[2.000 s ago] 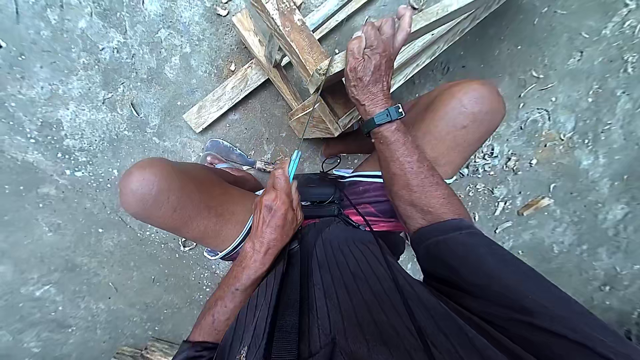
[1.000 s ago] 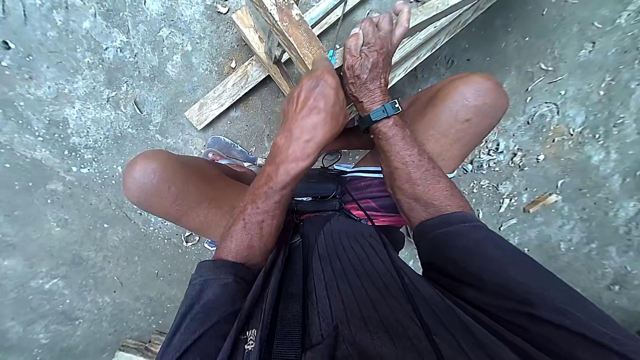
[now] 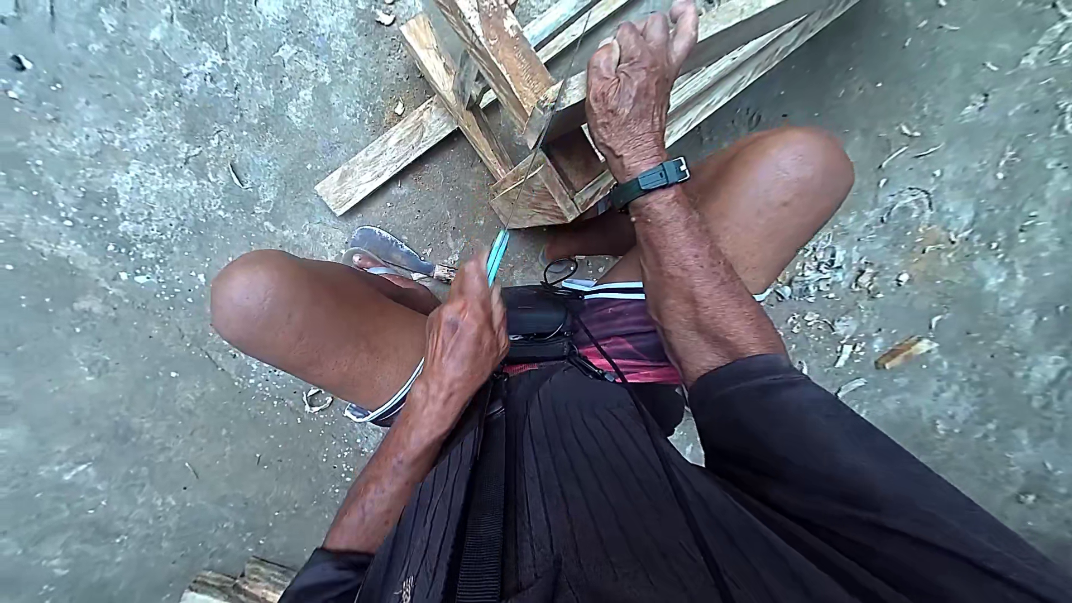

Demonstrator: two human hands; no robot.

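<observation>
My left hand (image 3: 471, 322) is closed around the turquoise handle (image 3: 497, 255) of a long, thin, dark tool; whether it is a saw blade or a file cannot be told. The tool slants up and right across the near end of a wooden frame (image 3: 536, 197) made of nailed or jointed bars. My right hand (image 3: 635, 71), with a dark watch on its wrist, lies over a long wooden bar (image 3: 737, 25) of this frame, fingers curled on it; its fingertips are partly hidden. The frame stands between and beyond my folded legs.
A broad curved blade (image 3: 387, 249) with a wooden handle lies beside my foot, left of the frame. Wood shavings and a small wood offcut (image 3: 906, 353) are on the concrete floor at the right. More wood pieces (image 3: 251, 582) show at the bottom left edge.
My left hand has gone up to the wooden frame and come back down toward my lap, holding the turquoise handle. My right hand has stayed on the frame.
</observation>
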